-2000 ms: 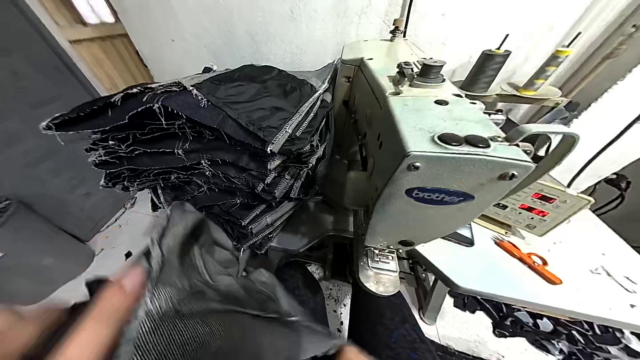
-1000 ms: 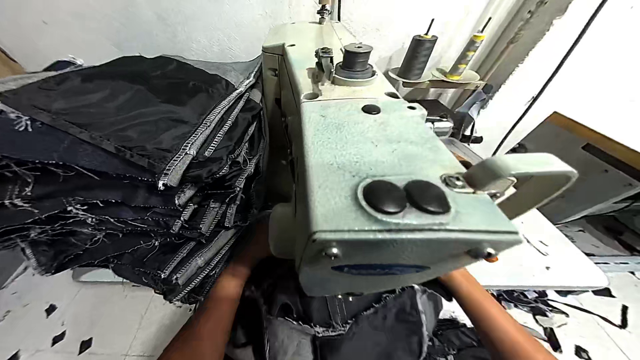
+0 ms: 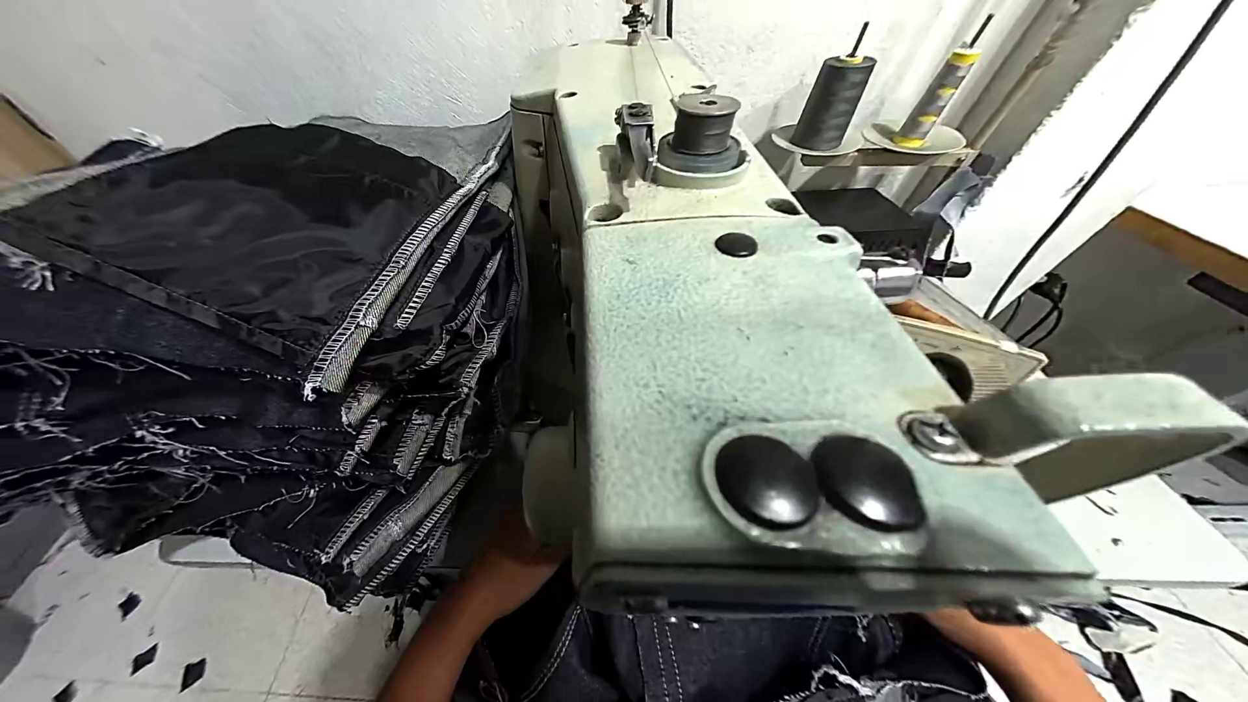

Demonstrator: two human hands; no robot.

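Note:
The pale green head of a Brother sewing machine (image 3: 741,331) fills the middle of the head view. Below its front edge lies dark denim cloth (image 3: 663,658) with light topstitching and frayed edges. My left hand (image 3: 522,561) reaches in at the cloth's left side, its fingers hidden behind the machine. On the right my forearm comes up to the cloth, and my right hand is hidden under the machine head. Whether either hand grips the denim does not show. A wound bobbin (image 3: 704,125) sits on top of the machine.
A tall stack of dark denim pieces with overlocked edges (image 3: 253,244) stands against the machine's left side. Behind at the right are a grey thread cone (image 3: 834,102) and a second thread spool (image 3: 938,97). A curved lever (image 3: 1102,419) juts out right. Fabric scraps (image 3: 144,658) lie on the tiled floor.
The view has moved in close over the machine. My left hand, blurred before the stack two seconds ago, is now beside the machine head. Denim now lies below the machine's front.

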